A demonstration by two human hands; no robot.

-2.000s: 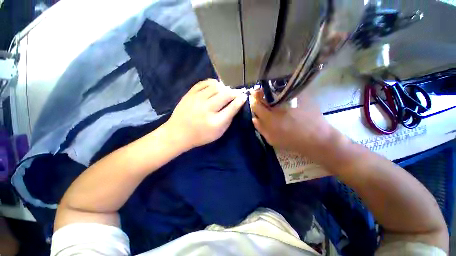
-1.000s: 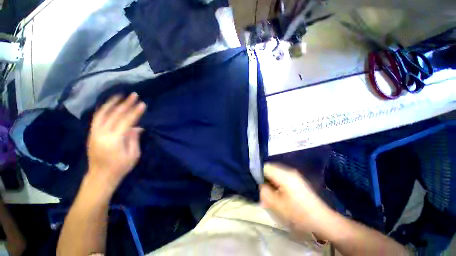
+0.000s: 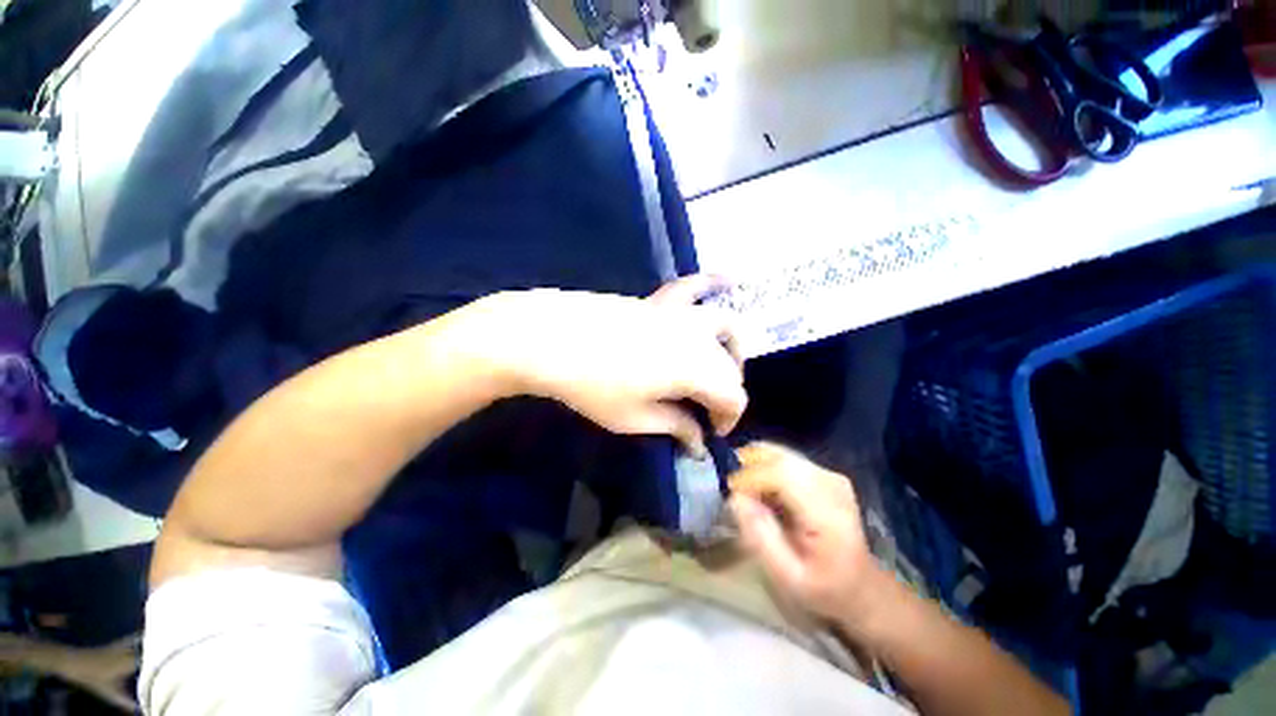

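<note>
A navy garment body [image 3: 476, 196] lies on the white sewing table and hangs over its front edge to my lap. A narrow pale grey strip [image 3: 648, 175] runs down its right edge from the needle area [image 3: 626, 53]. My left hand [image 3: 644, 367] lies over this edge with bent fingers gripping the cloth. My right hand [image 3: 800, 520] is just below and right, fingertips pinching the navy edge beside a pale grey end [image 3: 697, 492]. A grey panel [image 3: 280, 112] with dark stripes and a dark navy piece [image 3: 406, 63] lie at the upper left.
Red-handled scissors [image 3: 1010, 119] and dark-handled scissors [image 3: 1106, 98] lie on the table at the upper right. A ruler scale [image 3: 868, 266] is along the table's front. A blue basket [image 3: 1036, 420] with dark and pale cloth stands lower right. A purple device [image 3: 20, 378] is far left.
My left hand has moved right from the open cloth onto the strip edge. My right hand stays low at the edge. The scissors and machine show higher and further left in the view.
</note>
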